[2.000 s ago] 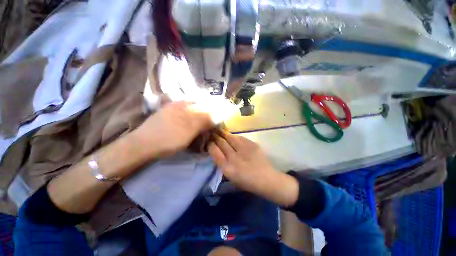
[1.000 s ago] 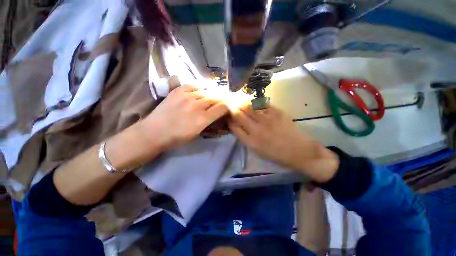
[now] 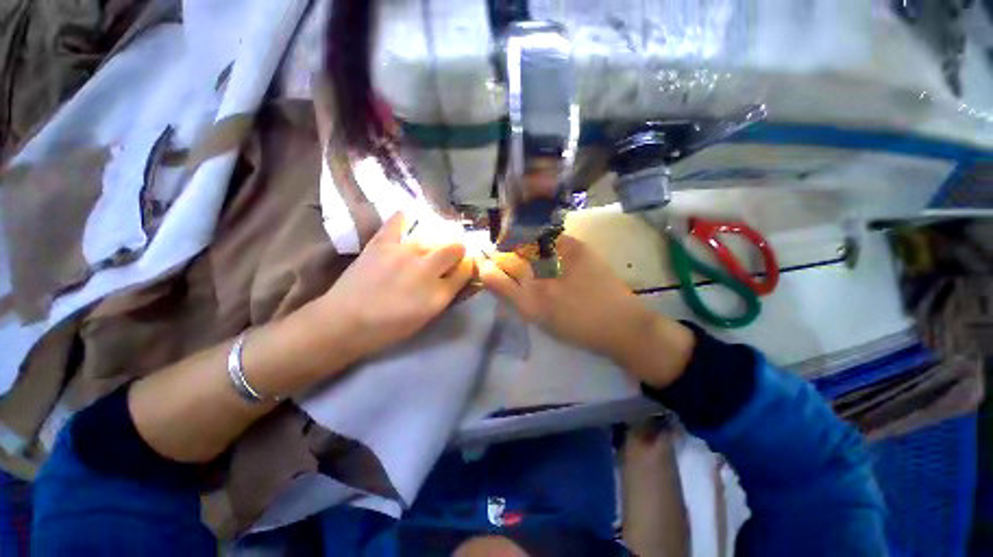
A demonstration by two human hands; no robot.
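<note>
My left hand (image 3: 397,281) holds the edge of a brown and white garment piece just left of the needle, under the bright lamp. My right hand (image 3: 572,294) has its fingertips on the same cloth beside the presser foot, close to my left fingertips. White lining cloth (image 3: 403,386) hangs from under my hands over the table's front edge. Brown shell fabric (image 3: 272,239) lies in a heap at the left. The sewing machine head (image 3: 653,65) stands over the work. Glare hides the needle and the stitched spot.
Scissors (image 3: 724,272) with a red and a green handle loop lie right of the needle on the white table (image 3: 610,375). A blue crate (image 3: 926,490) with brown cloth stands at the lower right. Dark red strands (image 3: 351,76) hang at the machine head's left.
Both hands stay at the needle; my fingertips have shifted slightly and the right hand lies flatter than two seconds ago. The camera view has shifted. The cloth heap looks much the same.
</note>
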